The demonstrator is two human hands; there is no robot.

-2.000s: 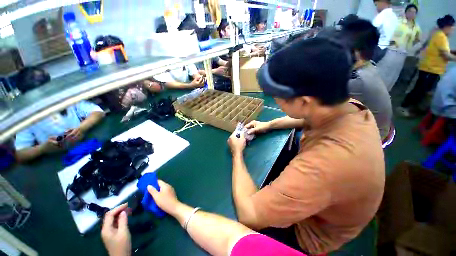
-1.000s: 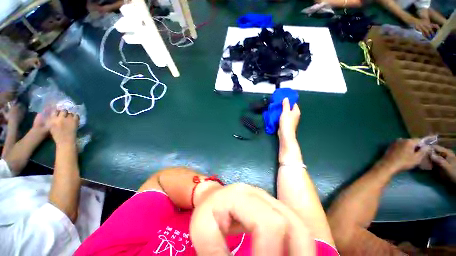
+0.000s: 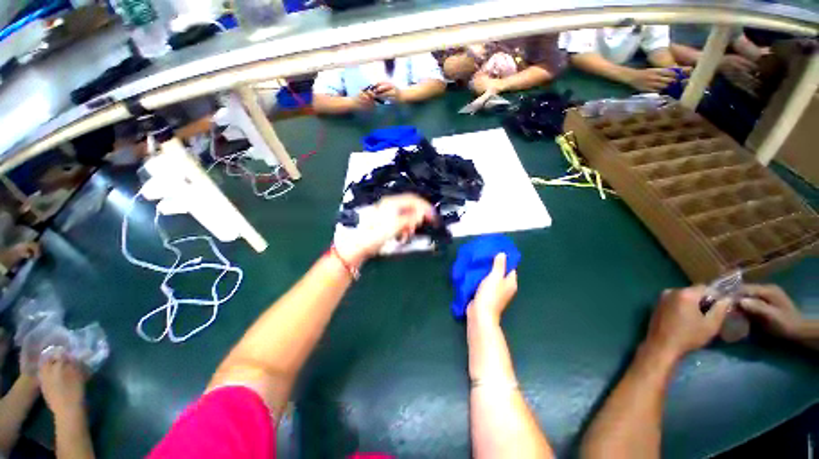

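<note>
A tangled pile of black power adapters [image 3: 431,179] lies on a white sheet [image 3: 516,188] on the green table. My left hand [image 3: 382,229] is blurred over the pile's near left edge. Black parts show by its fingertips, but I cannot tell whether it grips one. My right hand [image 3: 494,291] holds a bunched blue wiping cloth [image 3: 480,264] above the table, just nearer to me than the sheet. No adapter shows in the cloth. A second blue cloth [image 3: 392,138] lies beyond the pile.
A partitioned carton tray [image 3: 691,179] stands at right, with yellow strands [image 3: 584,170] beside it. A white cord [image 3: 215,269] lies looped at left. Neighbours' hands [image 3: 687,323] work at right, with others at left and across the table. A raised shelf [image 3: 359,67] spans above.
My left hand has moved forward from close to the camera to the pile. The black adapter and cord by the right hand's cloth no longer show there. The view has shifted, showing the shelf.
</note>
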